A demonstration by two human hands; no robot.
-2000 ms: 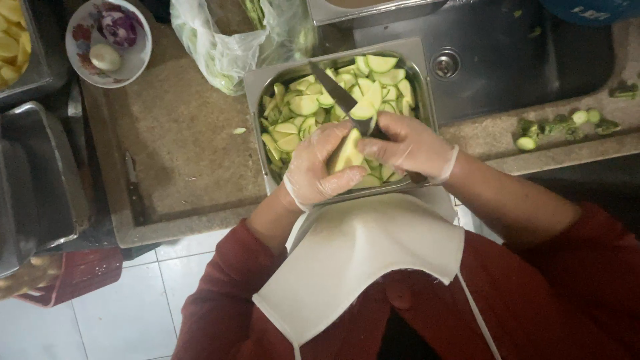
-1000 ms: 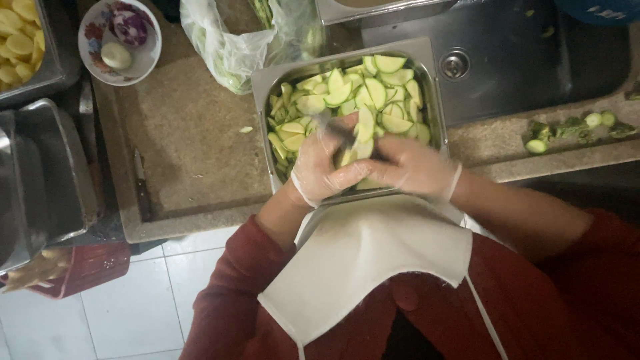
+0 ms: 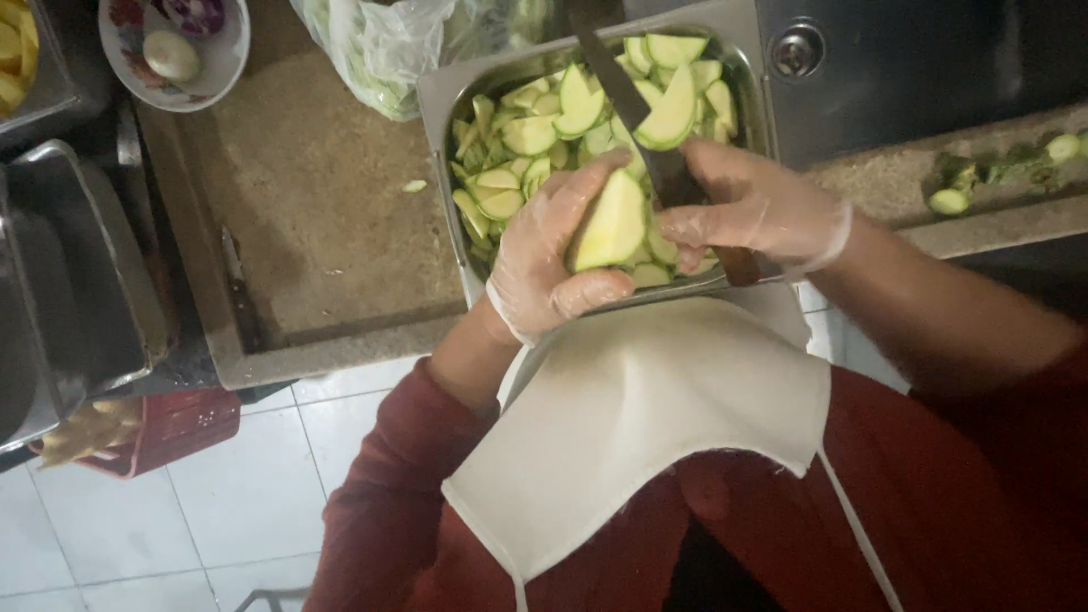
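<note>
Over the near part of a steel pan (image 3: 595,313) full of sliced zucchini (image 3: 529,134), my left hand (image 3: 544,255) in a clear plastic glove holds a cut piece of zucchini (image 3: 614,223), its pale face up. Beside it, my gloved right hand (image 3: 756,208) grips a knife (image 3: 616,81) by the handle, the dark blade pointing up and left across the pan. One zucchini slice (image 3: 671,115) lies against the blade. The blade and the held piece are close together; whether they touch is unclear.
A plastic bag (image 3: 387,51) of greens stands behind the pan. Left are a bowl (image 3: 236,64) with onions, another knife (image 3: 234,263) on the stone counter (image 3: 357,187) and steel trays (image 3: 76,280). Right are a sink (image 3: 901,76) and zucchini trimmings (image 3: 950,201). A red crate (image 3: 191,429) is below.
The knife blade, blurred between my hands one second ago, now shows clearly across the pan with a slice against it. Both hands stay over the pan's near side.
</note>
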